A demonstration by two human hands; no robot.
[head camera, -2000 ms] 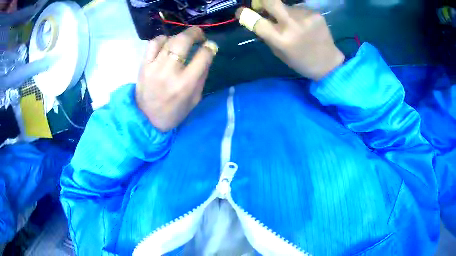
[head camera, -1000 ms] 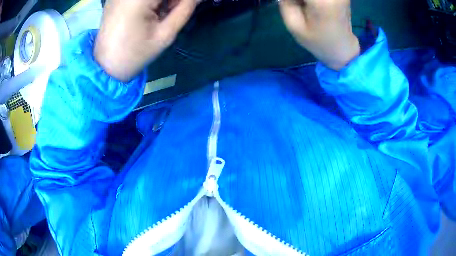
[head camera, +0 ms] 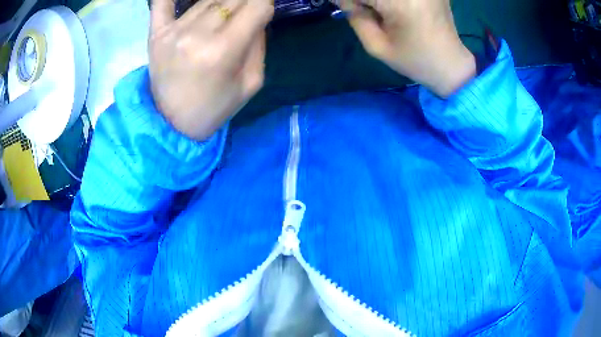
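Note:
The black electronic unit shows only as a strip at the top edge of the picture, between my two hands. My left hand is at its left end, back up, with a ring on one finger. Its fingertips are cut off by the top edge or hidden. My right hand is at the unit's right end with its fingers bent. A small pale bit shows by the right fingertips. What either hand holds cannot be made out.
At the left stand a white round base with a tape roll on it, a white sheet and a yellow card. Dark parts lie at the far right. Blue sleeves of other people show at both sides.
The unit has mostly gone out past the top edge, and its red wire no longer shows. Both hands are higher; the left moved up, then partly back down.

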